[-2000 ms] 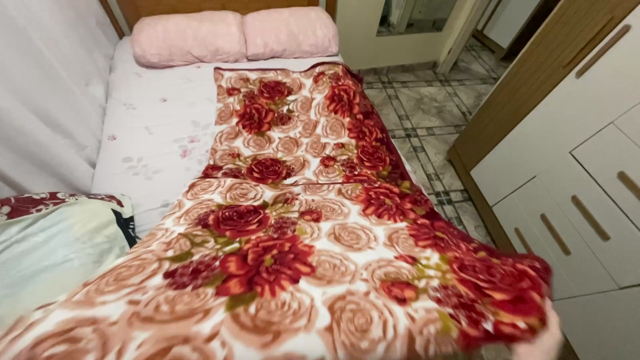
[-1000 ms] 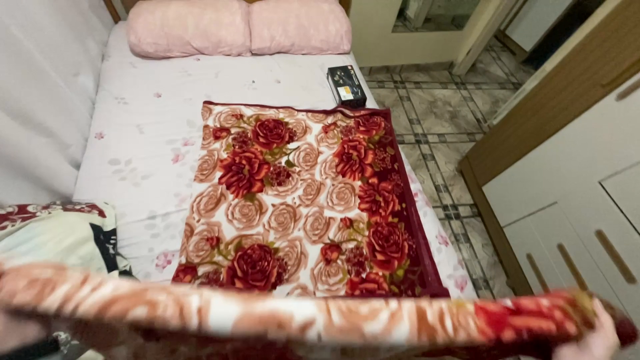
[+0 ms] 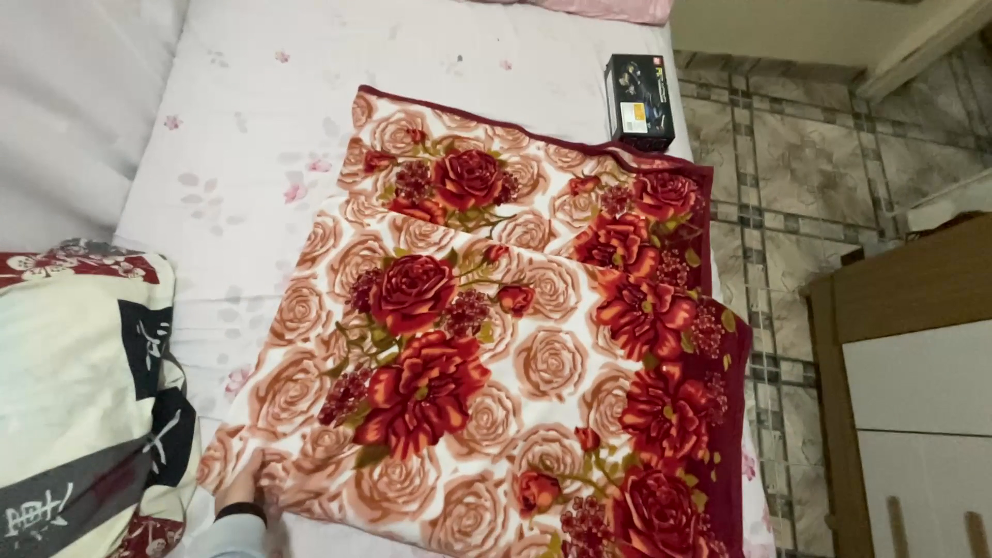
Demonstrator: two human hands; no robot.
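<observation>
A blanket printed with red and peach roses [image 3: 550, 360], edged in dark red, lies on a bed with a flowered white sheet [image 3: 248, 139]. Its nearer part is folded over the farther part, leaving a strip of the far part showing beyond the fold. My left hand [image 3: 246, 477], with a dark band at the wrist and a light sleeve, is at the blanket's near left edge, and its fingers are partly hidden by the cloth. My right hand is not in view.
A black box [image 3: 639, 101] rests on the sheet beyond the blanket's far right corner. Bedding with dark lettering [image 3: 70, 387] is bunched at the left. A pink pillow [image 3: 604, 6] shows at the top. Right of the bed are a tiled floor [image 3: 814, 170] and a white and wood cabinet [image 3: 922, 380].
The near part of the blanket, held up across the view a second ago, now lies over the rest. My right hand has left the view, which has shifted down.
</observation>
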